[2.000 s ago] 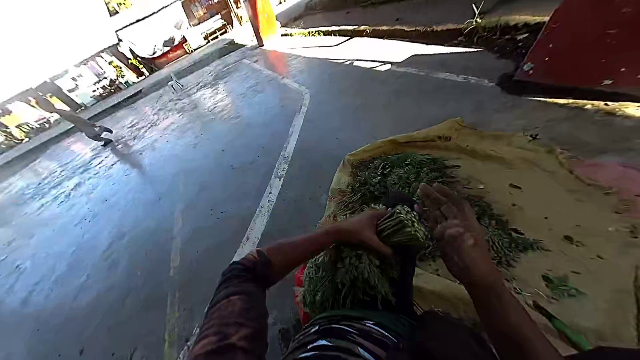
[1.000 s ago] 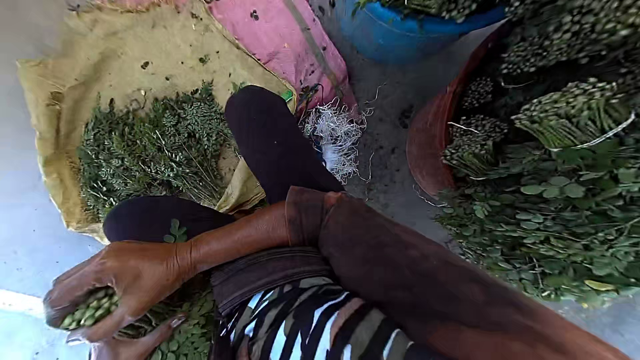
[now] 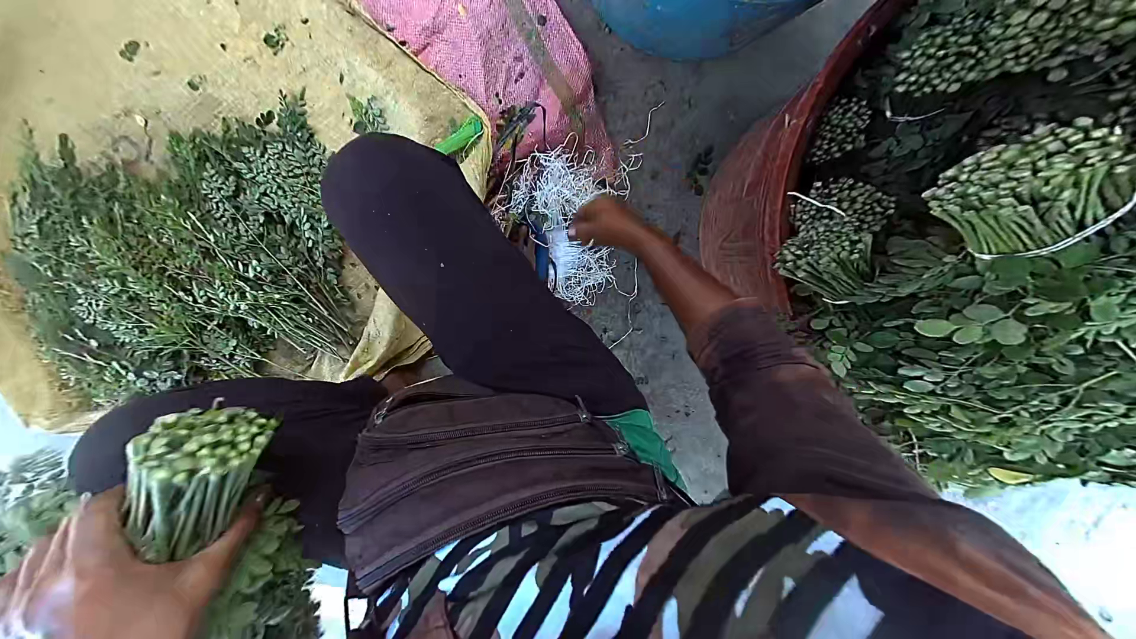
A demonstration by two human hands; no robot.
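Observation:
My left hand [image 3: 124, 568] grips a bunch of leafy green stems [image 3: 200, 475] at the lower left, its cut ends facing up and its leaves hanging below. My right hand [image 3: 608, 222] is at a bundle of white ties [image 3: 572, 191], just beyond my bent knee; its fingertips touch or nearly touch the strands, and whether they pinch one is not clear. Loose leafy branches [image 3: 195, 248] lie on a tan sack [image 3: 204, 44] to the left of my knee.
At the right, a red-brown basket [image 3: 754, 195] holds several tied bunches [image 3: 1034, 191] with leaves. A blue tub [image 3: 701, 27] stands at the top, beside a pink woven sack [image 3: 497, 53]. Grey floor [image 3: 674, 115] lies between the ties and the basket. A waist bag [image 3: 497, 461] rests on my lap.
My right hand has left the bunch beside my left hand and reached out to the white ties. The bunch remains in my left hand. The view has swung from the street side.

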